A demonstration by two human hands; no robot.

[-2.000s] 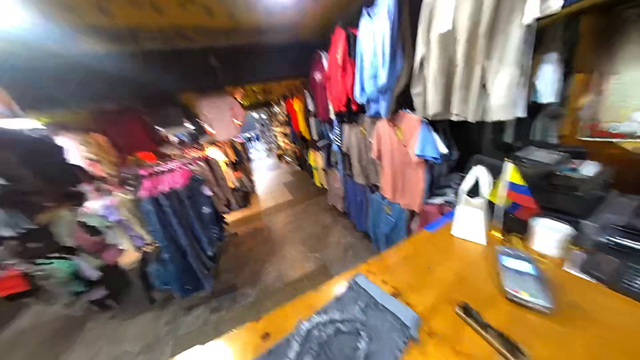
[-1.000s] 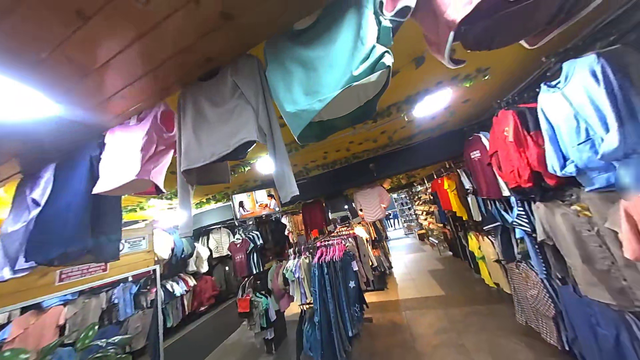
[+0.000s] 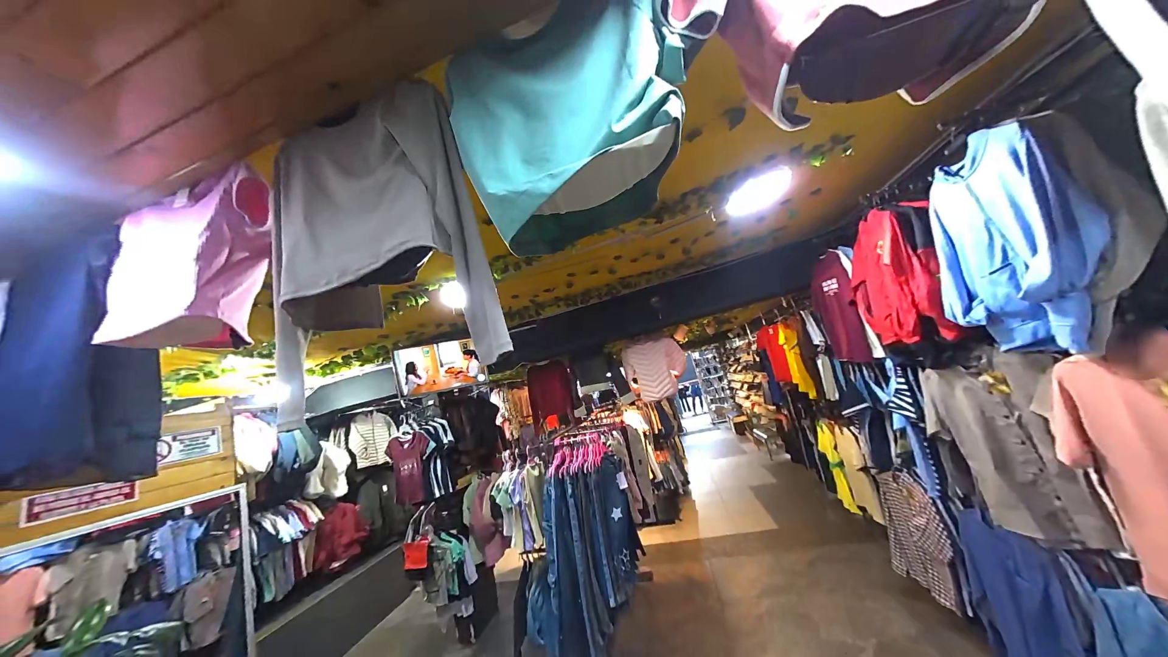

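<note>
Neither of my hands shows in the head view. Overhead hang a teal top (image 3: 566,119), a grey long-sleeved top (image 3: 360,201) and a pink top (image 3: 187,260). Blue jeans (image 3: 584,529) hang from pink hangers on a floor rack at the lower middle. Along the right side are a light blue sweatshirt (image 3: 1013,237), a red jacket (image 3: 890,274) and a salmon T-shirt (image 3: 1118,447).
A tiled aisle (image 3: 730,529) runs between the jeans rack and the right-hand clothes. A framed mirror (image 3: 245,575) stands at the lower left, and a lit screen (image 3: 441,367) hangs farther back. Small leaves trail along the yellow ceiling (image 3: 630,255).
The view has swung up and left from the wooden counter, where dark jeans, a card terminal and a small flag showed two seconds ago.
</note>
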